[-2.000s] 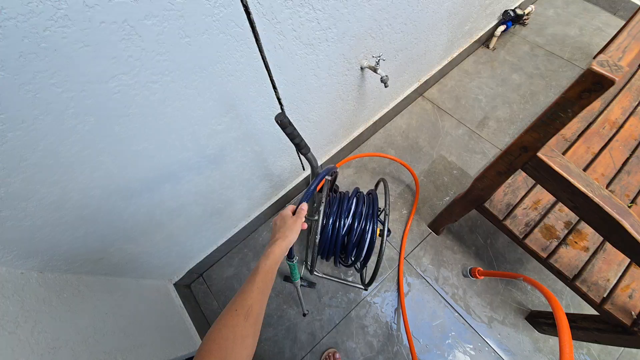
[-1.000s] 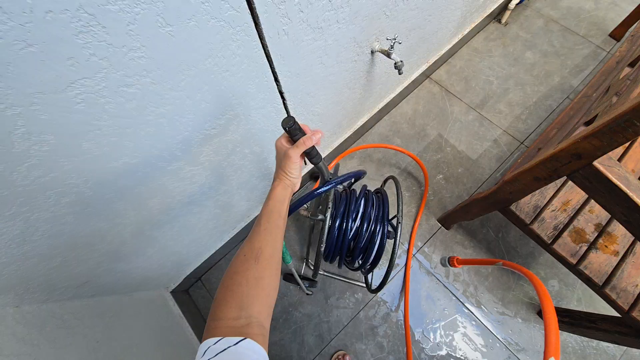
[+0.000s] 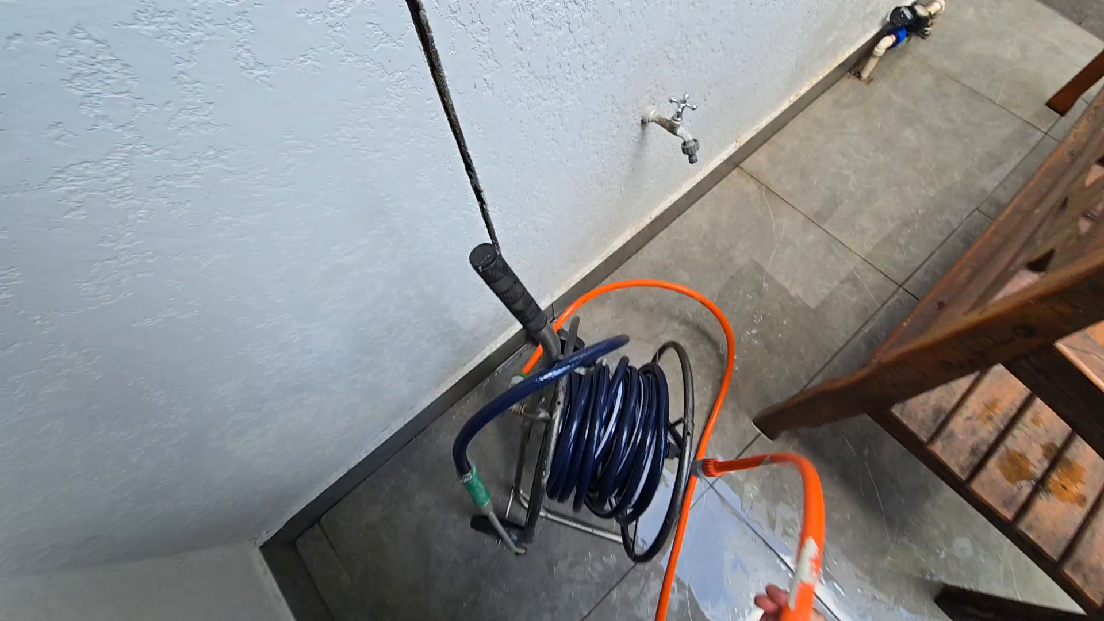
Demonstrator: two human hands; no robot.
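A metal hose reel [image 3: 536, 483] with a black-gripped handle [image 3: 509, 289] stands by the wall, wound with dark blue hose [image 3: 608, 440]. The blue hose's free end arches over the near side and ends in a green-wrapped metal nozzle [image 3: 476, 488] pointing down. At the bottom edge, only the fingers of my right hand [image 3: 776, 602] show, around a raised orange hose [image 3: 811, 517]. Its orange end fitting [image 3: 709, 467] appears beside the reel's wheel. A thinner orange hose [image 3: 731, 345] loops behind and right of the reel. My left hand is out of view.
A tap [image 3: 677, 129] juts from the textured white wall [image 3: 259, 216], above the grey tiled floor [image 3: 828, 216]. A slatted wooden bench [image 3: 949, 362] occupies the right side. Water [image 3: 733, 552] lies on the tiles near the reel. Pipes with a blue part [image 3: 897, 36] stand at the top right.
My left hand held the blue hose, then the reel's black grip; it has let go and left the view. The raised orange hose's end has moved left, towards the reel.
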